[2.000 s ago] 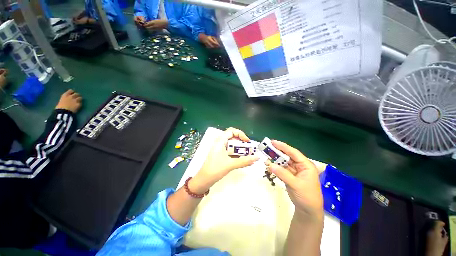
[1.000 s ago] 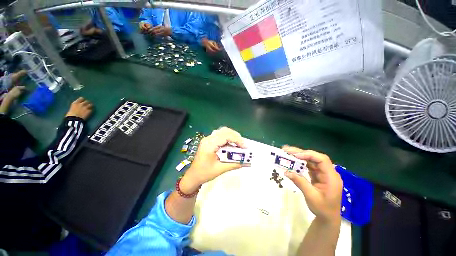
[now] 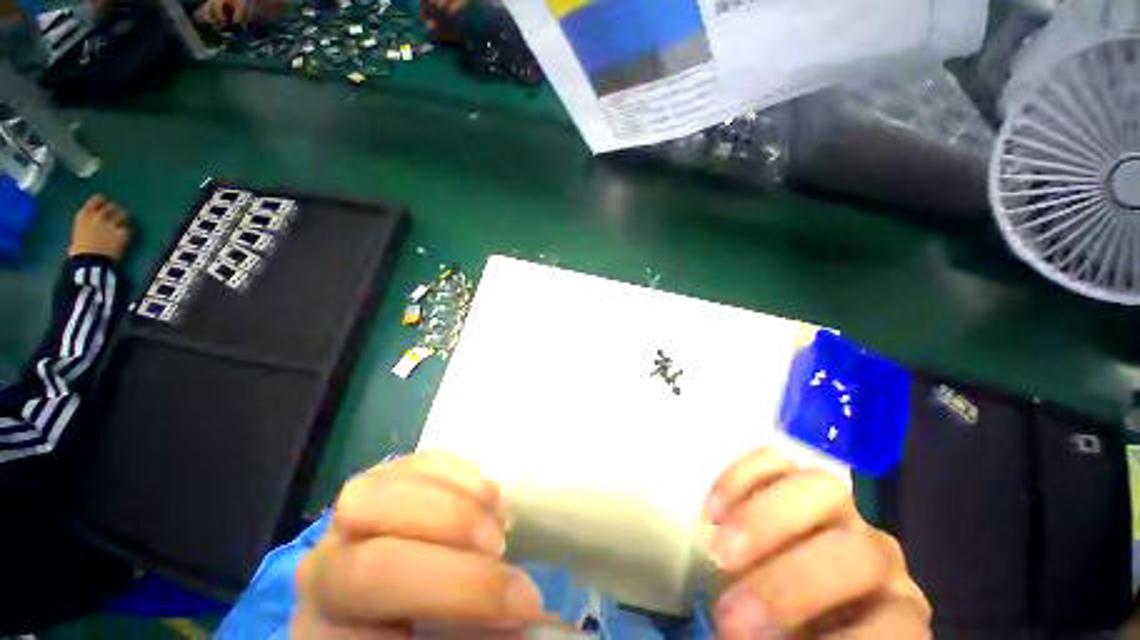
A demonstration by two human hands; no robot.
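My left hand (image 3: 406, 544) and my right hand (image 3: 813, 550) are raised close to the camera at the bottom, slightly blurred, with fingers curled. No device unit shows clearly in either; whatever they may hold is hidden by the fingers or the frame's edge. Between and beyond them lies the white work sheet (image 3: 563, 363), with small dark parts (image 3: 665, 371) in a loose pile on it. The blue parts bin (image 3: 883, 419) stands at the sheet's right edge with small white parts (image 3: 843, 403) inside. Loose subassemblies (image 3: 438, 313) lie left of the sheet.
A black tray (image 3: 319, 281) with rows of white-framed units (image 3: 194, 256) is at left, beside another person's striped sleeve (image 3: 75, 338). Another black tray (image 3: 981, 500) is at right. A white fan (image 3: 1081, 175) and hanging instruction sheet (image 3: 775, 63) are beyond.
Both hands have moved down and much nearer the camera; the two display units they held are no longer visible. The view has tilted down, so the bench appears higher in the picture.
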